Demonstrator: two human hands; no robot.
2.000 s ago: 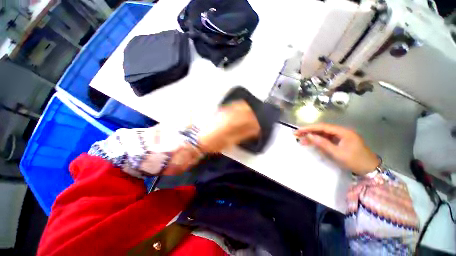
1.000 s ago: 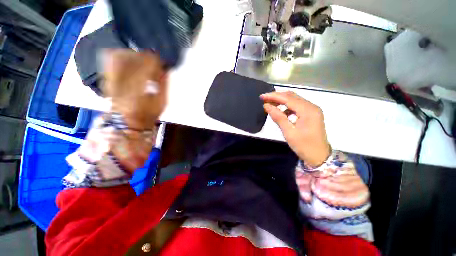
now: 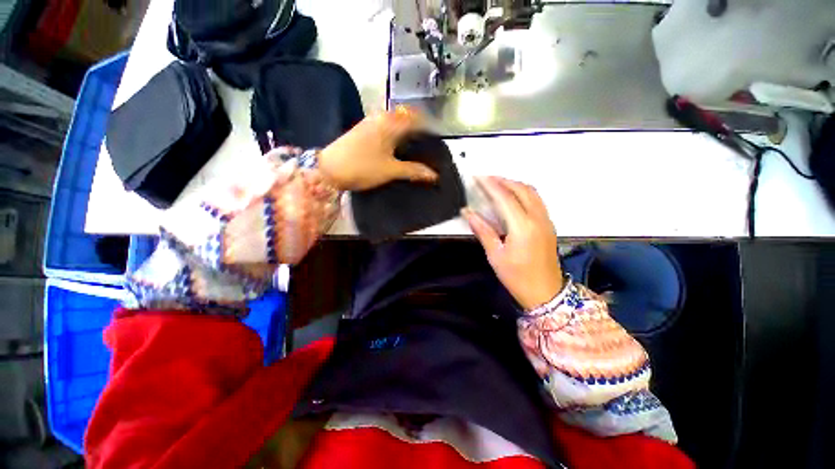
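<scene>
A black rounded panel (image 3: 403, 209) lies at the front edge of the white table, slightly blurred. My left hand (image 3: 380, 158) is on its upper part, thumb across its face and fingers at its far edge. My right hand (image 3: 520, 240) is at the panel's right edge, thumb tip by the corner and fingers blurred; whether it grips is unclear. A panel stack (image 3: 151, 128) lies at the left. Another black piece (image 3: 307, 99) lies beside it, below puffy black pouch bodies (image 3: 233, 32).
The sewing machine's steel bed plate (image 3: 568, 78) and lit needle area are beyond my hands. A red-and-black tool (image 3: 700, 119) with a black cord lies at the right. Blue crates (image 3: 78, 353) stand at the left. A round blue bin (image 3: 636, 286) is under the table.
My left hand has come back from the pile at left to the panel. A black piece now shows beside the stack. The panel is turned and further left in view; the view has shifted.
</scene>
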